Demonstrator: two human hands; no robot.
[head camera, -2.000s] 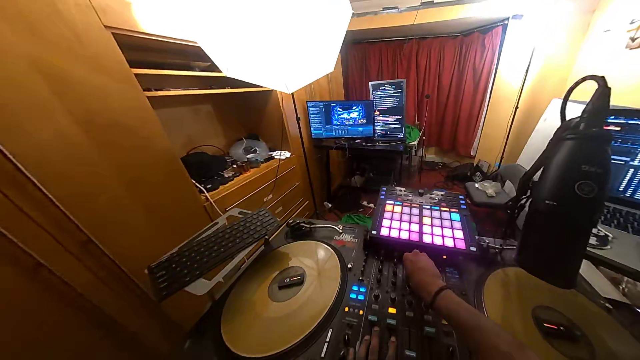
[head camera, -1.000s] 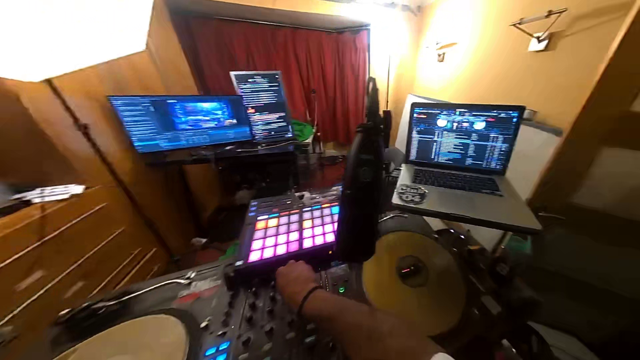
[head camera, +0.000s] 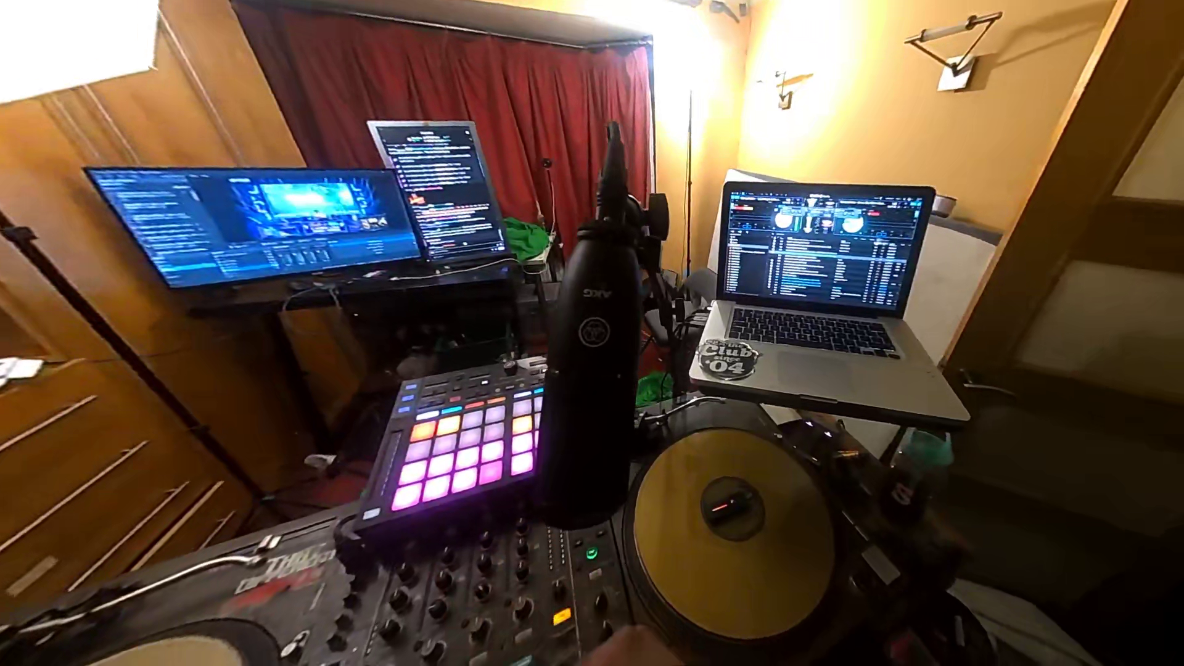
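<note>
Only a small, blurred part of a hand shows at the bottom edge, over the lower right of the DJ mixer (head camera: 481, 592); I take it as my right hand (head camera: 634, 647), and its fingers cannot be made out. Beside it on the right is a turntable with a gold record (head camera: 740, 546). Behind the mixer a pad controller (head camera: 467, 453) glows pink, orange and white. A black AKG microphone (head camera: 592, 398) stands in front of the controller's right side. Part of a second turntable (head camera: 185, 647) shows at lower left. My left hand is not in view.
An open laptop (head camera: 823, 250) with a round sticker sits raised behind the right turntable. A wide monitor (head camera: 268, 222) and an upright monitor (head camera: 444, 190) stand on a desk at the back left. A dark stand pole (head camera: 120, 356) crosses the left side. A bottle (head camera: 911, 472) is at right.
The view has swung right since the first frame. The right hand, earlier at the controller's front edge, is now low at the bottom edge. The left hand, seen on the mixer at first, has left the view.
</note>
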